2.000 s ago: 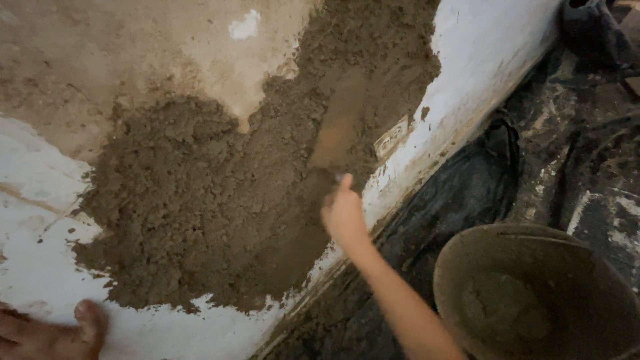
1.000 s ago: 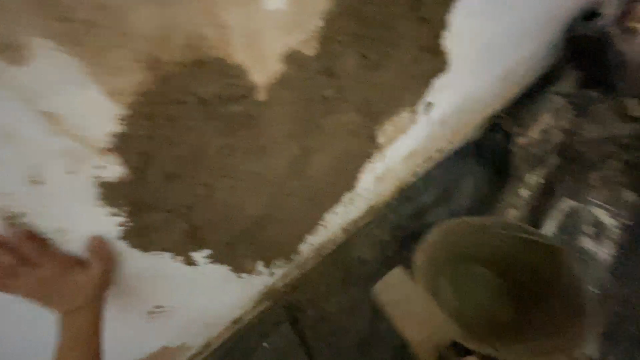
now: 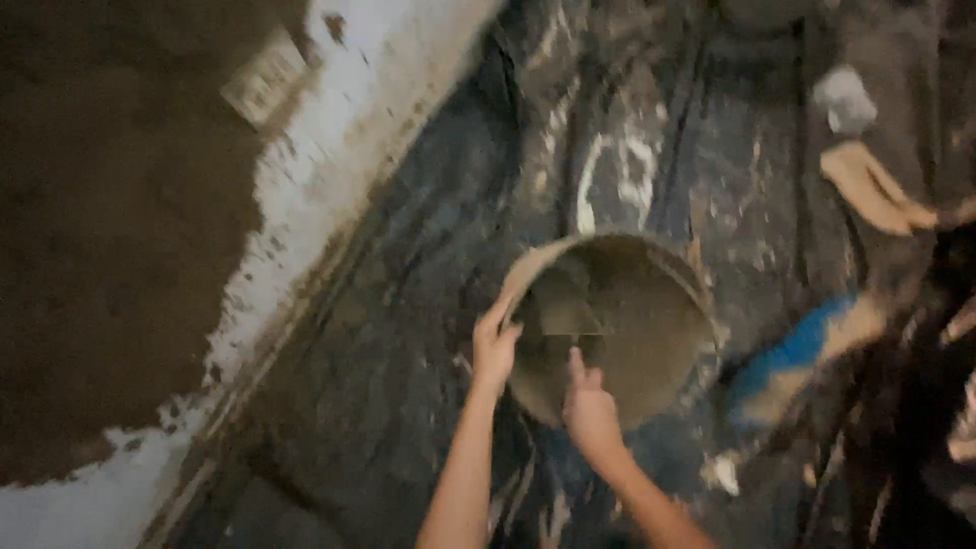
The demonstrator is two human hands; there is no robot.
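A round bucket (image 3: 656, 366) stands on dark plastic sheeting, with grey-brown material inside it. My left hand (image 3: 496, 347) grips the bucket's left rim. My right hand (image 3: 591, 396) is over the near part of the bucket, closed on the handle of a trowel whose blade (image 3: 572, 324) reaches into the bucket. The blade is blurred and dim, so its outline is hard to make out. To the left, the wall bears a broad patch of brown mortar (image 3: 122, 229) bordered by white paint (image 3: 286, 191).
An electrical box (image 3: 267, 80) sits in the mortar near its right edge. Black plastic sheeting (image 3: 435, 206) covers the floor along the wall. Right of the bucket lie a blue and tan object (image 3: 808, 358), a tan piece (image 3: 873, 187) and a whitish lump (image 3: 846, 99).
My right hand has gone from the mortared wall to inside the bucket with the trowel. My left hand has moved from the white wall to the bucket's rim. The view has swung right.
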